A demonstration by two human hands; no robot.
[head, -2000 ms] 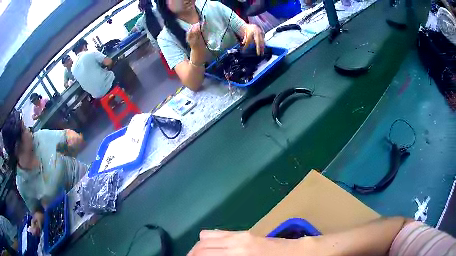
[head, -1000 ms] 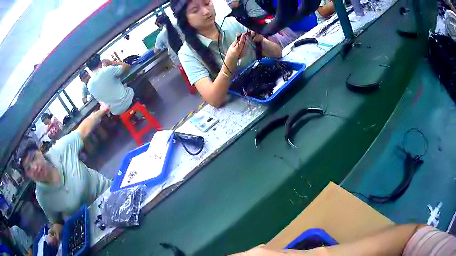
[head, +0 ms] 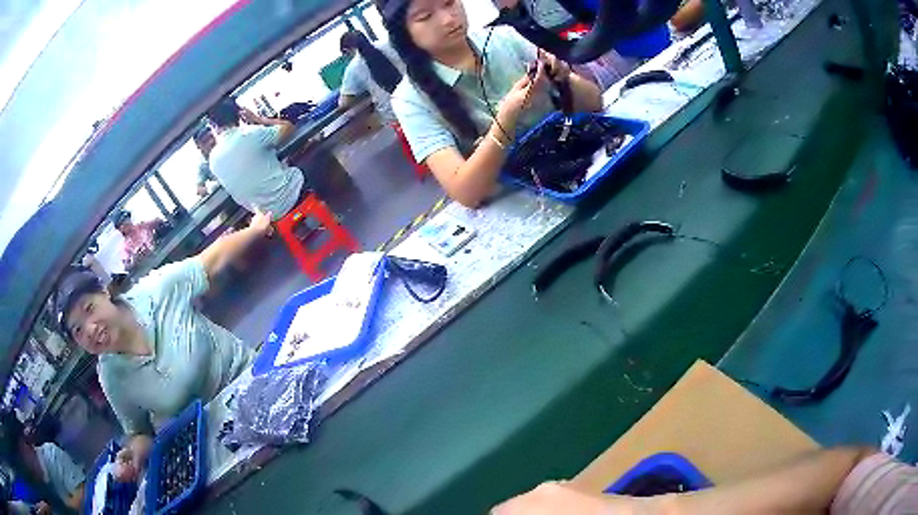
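My right hand [head: 564, 500] lies at the bottom edge, its forearm coming in from the lower right; its fingers are cut off and I cannot see whether it holds anything. My left hand is not in view. The forearm covers part of a small blue tray [head: 672, 464] with dark contents, on a tan cardboard sheet [head: 695, 417]. A black crescent-shaped piece [head: 835, 364] with an upright wire loop lies on the teal surface to the right. Two black crescents [head: 566, 264] [head: 622, 251] lie close together on the green belt.
Another crescent [head: 757, 181] lies farther up the belt [head: 473, 402]. Across it, a coworker [head: 458, 111] handles dark pieces over a blue tray [head: 636, 151]. Another coworker [head: 166, 347] sits left near a blue tray [head: 264, 359] and a clear bag [head: 277, 407]. White bits [head: 893, 431] lie right.
The scene has shifted rightward in view. The left coworker has stretched an arm out backward. The coworker opposite has brought both hands together above the tray. My hand still sits at the bottom edge.
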